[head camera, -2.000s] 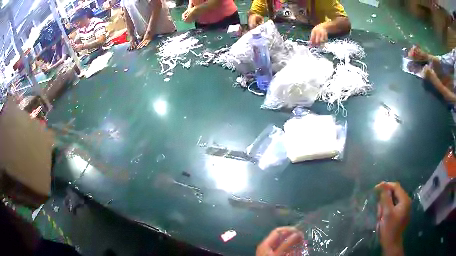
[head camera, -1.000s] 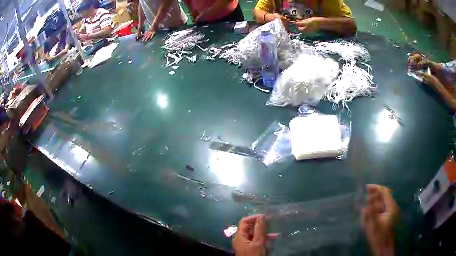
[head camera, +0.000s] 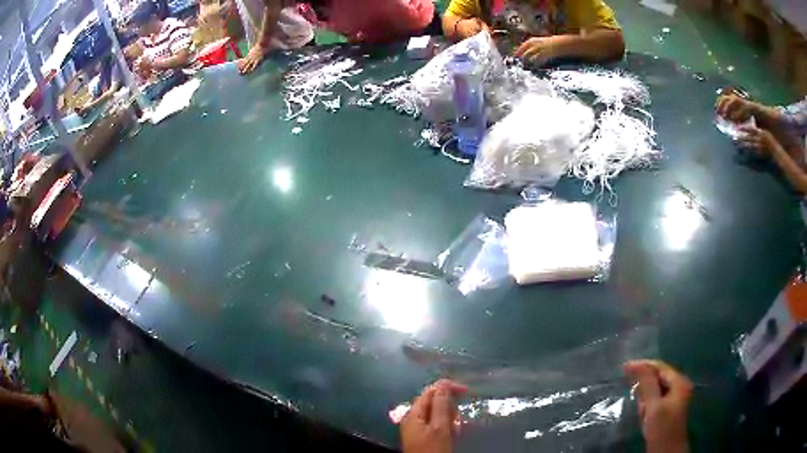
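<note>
My left hand (head camera: 431, 418) is at the bottom centre, fingers pinched on the left side of a thin clear poly bag (head camera: 540, 403). My right hand (head camera: 662, 398) pinches the bag's right side. The bag is stretched flat between both hands over the green table and looks empty. A stack of new poly bags (head camera: 553, 241) lies in an open clear outer bag beyond my hands. A retail box (head camera: 776, 341), white with orange, stands at the right edge, partly cut off.
White cords (head camera: 615, 146) and bulging clear bags of white parts (head camera: 534, 142) lie across the far side with an upright blue-purple bottle (head camera: 469, 106). Other workers' arms rest at the far and right edges. A small white-and-red label (head camera: 399, 413) lies beside my left hand.
Both hands still hold the clear bag; it now lies lower and flatter, with bright glare. My left hand has moved left since the first frame. The carton at left has gone from view.
</note>
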